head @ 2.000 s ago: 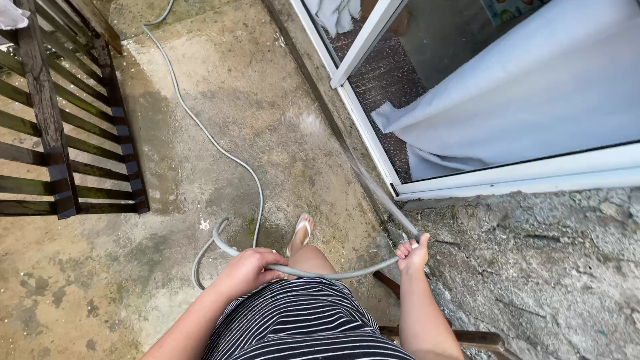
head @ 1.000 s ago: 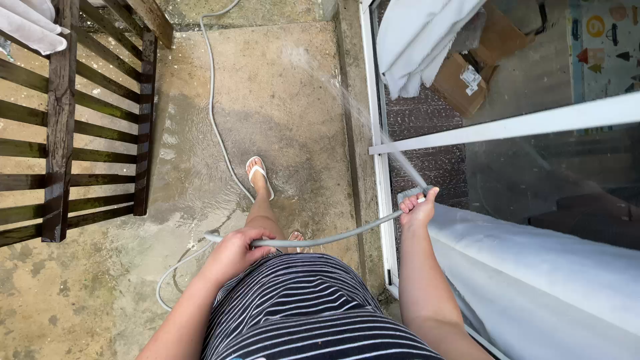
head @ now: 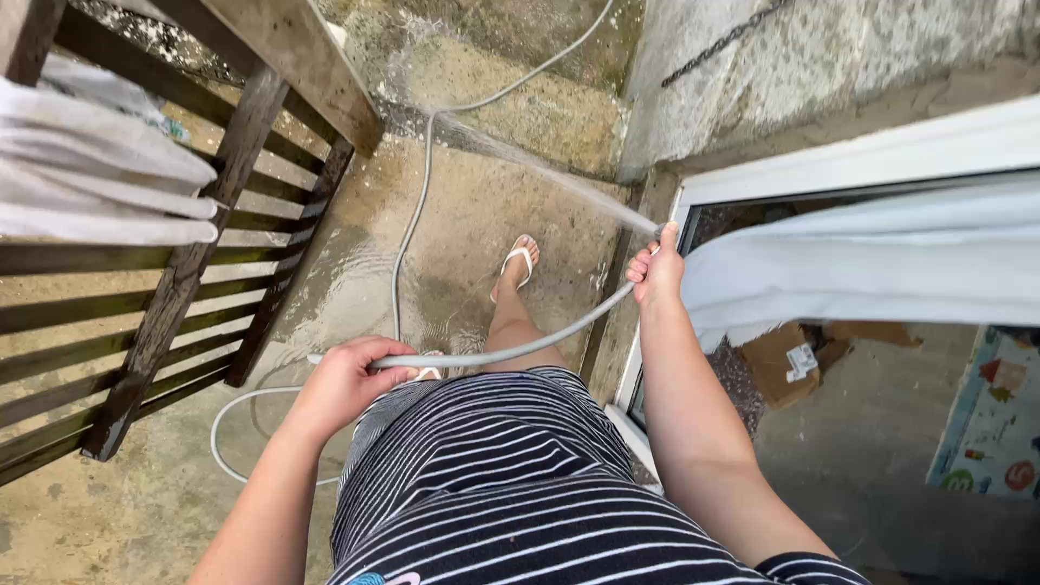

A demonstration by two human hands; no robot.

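A grey garden hose (head: 520, 348) curves across in front of my striped shirt, between my two hands. My right hand (head: 656, 266) is closed around its outlet end near the corner of the glass door frame, the thumb up at the opening. From there a spray of water (head: 561, 180) shoots up and left onto the edge of the concrete. My left hand (head: 353, 382) grips the hose further back, at waist height. Behind it the hose loops on the wet concrete floor (head: 463, 203) and runs away past the top of the view.
At the left stands a dark wooden slatted railing (head: 175, 268) with a white cloth (head: 97, 162) over it. A white-framed glass door (head: 861, 146) is on the right, with a pale curtain (head: 853, 260) and a cardboard box (head: 776, 366) behind. A chain (head: 723, 42) hangs on the rough wall.
The view has turned and moved forward along the floor. The spray now lands on the concrete edge at the top. Both hands have kept their hold on the hose.
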